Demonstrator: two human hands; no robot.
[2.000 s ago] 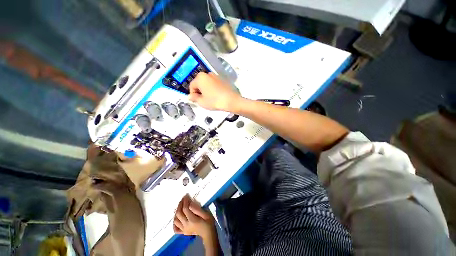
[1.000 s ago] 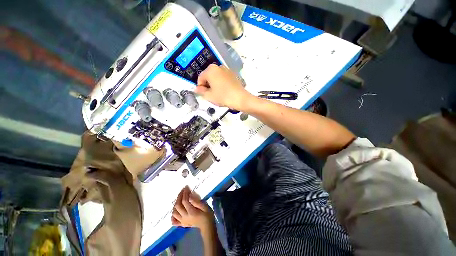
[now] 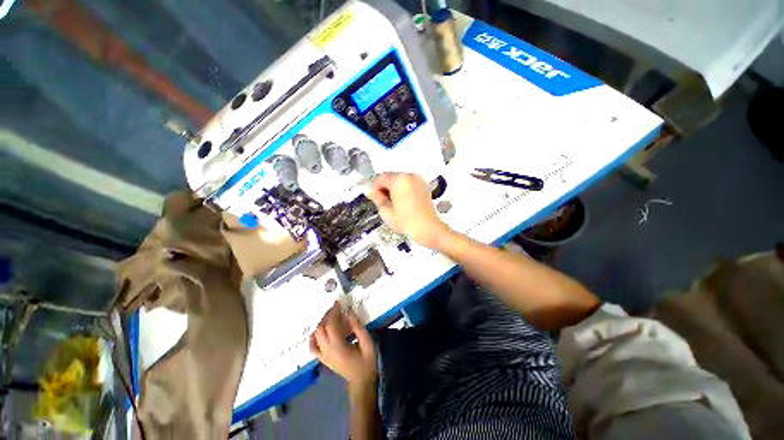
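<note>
The overlock machine [image 3: 284, 103] has its dark looper and needle area [image 3: 335, 223] exposed below the row of grey tension knobs [image 3: 335, 158]. My right hand [image 3: 406, 208] is at the machine front, just below the rightmost knob. Its fingers are bent together, and any thread in them is too fine to see. My left hand [image 3: 346, 345] is at the table's front edge, below the looper area, fingertips pointing up. A thin grey strip shows just above the fingertips; whether they hold it is unclear.
Brown garment [image 3: 193, 301] is heaped left of the needle area. Black thread snips [image 3: 509, 179] lie right of the machine. The control panel [image 3: 380, 96] is lit. A beige thread cone [image 3: 447, 45] stands behind the machine's right end. A white table [image 3: 653, 30] is at upper right.
My right hand has moved down from beside the control panel to below the knobs. My left hand has its fingers raised nearer the looper area. The view has shifted.
</note>
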